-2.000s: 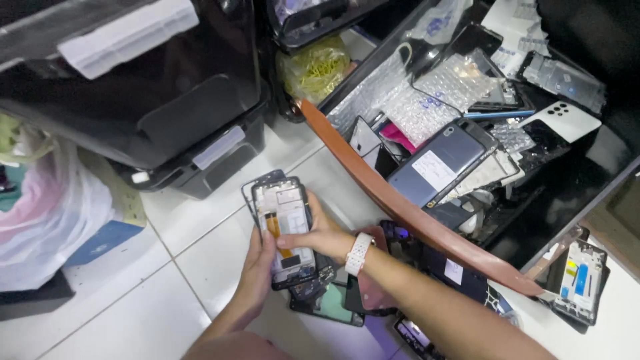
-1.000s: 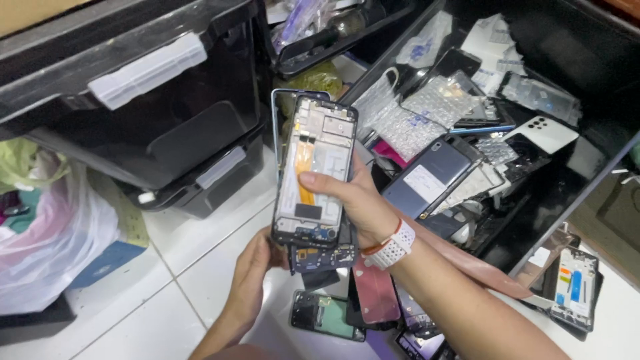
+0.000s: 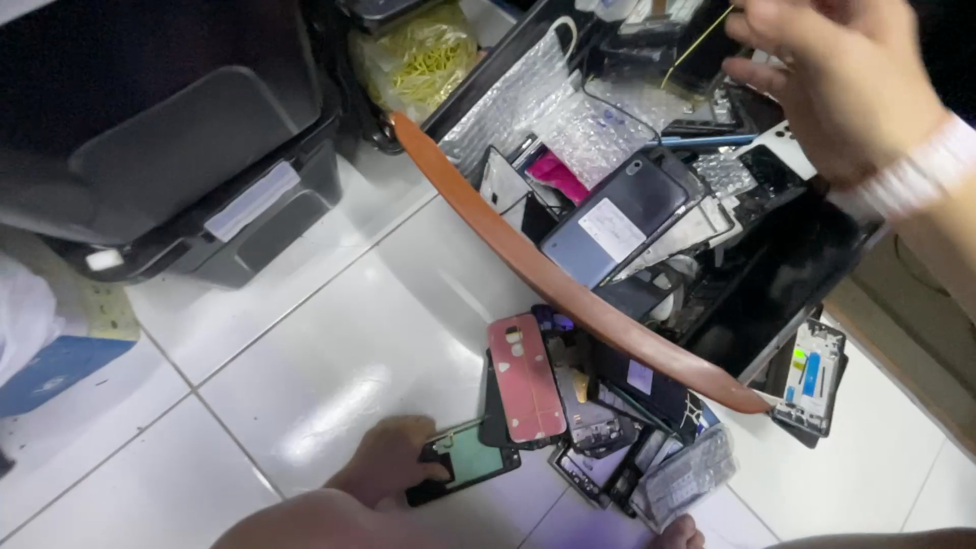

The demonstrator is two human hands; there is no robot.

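My left hand [image 3: 393, 461] holds the left end of a black phone frame with a green panel [image 3: 476, 457], low over the tiles. My right hand [image 3: 831, 84], blurred, is raised over an open black drawer, a thin yellow strand [image 3: 694, 46] hanging from its fingertips. Beside the green-panelled frame lie a pink phone back cover [image 3: 526, 381], an opened phone body [image 3: 591, 404] and a plastic-wrapped part [image 3: 686, 473]. A dark phone with a white label [image 3: 614, 221] rests in the drawer among bubble wrap [image 3: 598, 130] and other phone parts.
The drawer's curved brown edge [image 3: 534, 267] juts over the floor. Phone frames [image 3: 812, 377] lie at its right corner. Black lidded bins [image 3: 191, 152] stand left, a bag of yellow strands [image 3: 427, 57] behind. My toes [image 3: 680, 532] show at the bottom.
The stacked phone frames have left my hands. My right hand has moved up and right over the drawer; my left hand is now at the green-panelled frame. The view has shifted.
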